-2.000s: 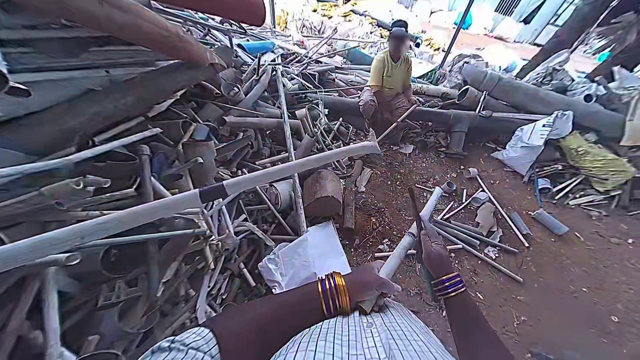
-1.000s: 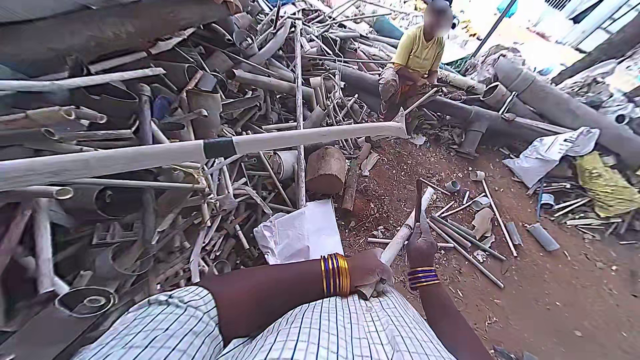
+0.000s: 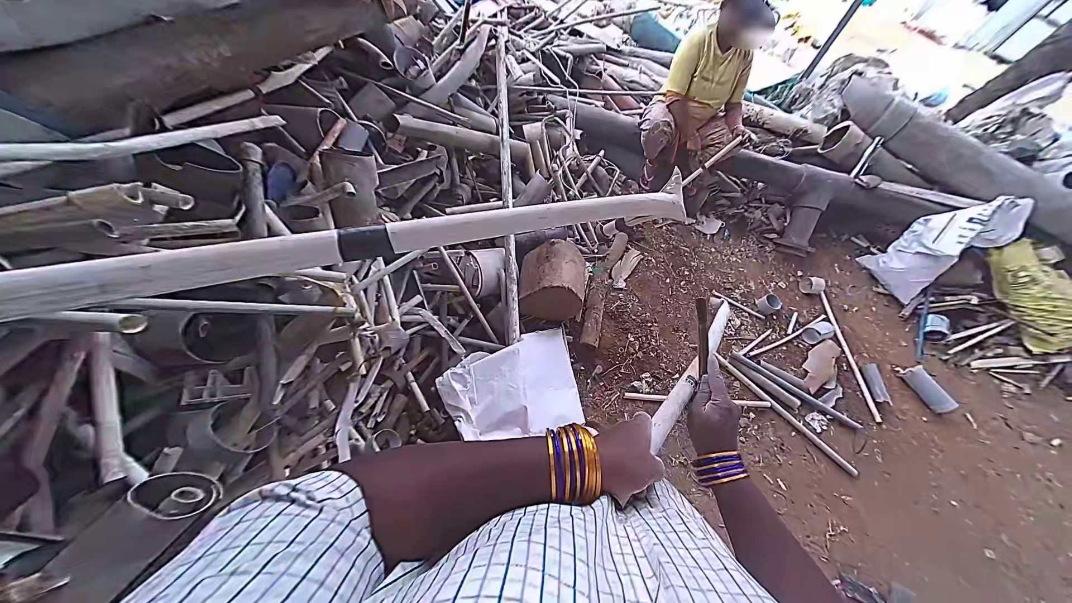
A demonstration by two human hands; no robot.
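My left hand point(image 3: 634, 459), with bangles at the wrist, is closed around the near end of a pale plastic pipe point(image 3: 672, 412), low in front of my striped garment. The pipe slants up and away to the right. My right hand point(image 3: 713, 414) grips a dark, narrow metal blade or bar point(image 3: 703, 335), held nearly upright against the pipe's upper part. Whether it has a handle is hidden by my fingers. Short pipe pieces point(image 3: 783, 394) lie on the soil just beyond my right hand.
A heap of scrap pipes point(image 3: 335, 209) fills the left. A long pale pipe point(image 3: 502, 219) crosses the view. A white sheet point(image 3: 523, 385) lies near my left forearm, a wooden block point(image 3: 553, 280) beyond it. A person point(image 3: 703, 84) squats ahead, holding a stick. Sacks point(image 3: 955, 243) lie at right.
The view has tilted down and shifted. Both hands keep their hold on the pipe and the dark tool; the tool's angle against the pipe differs slightly.
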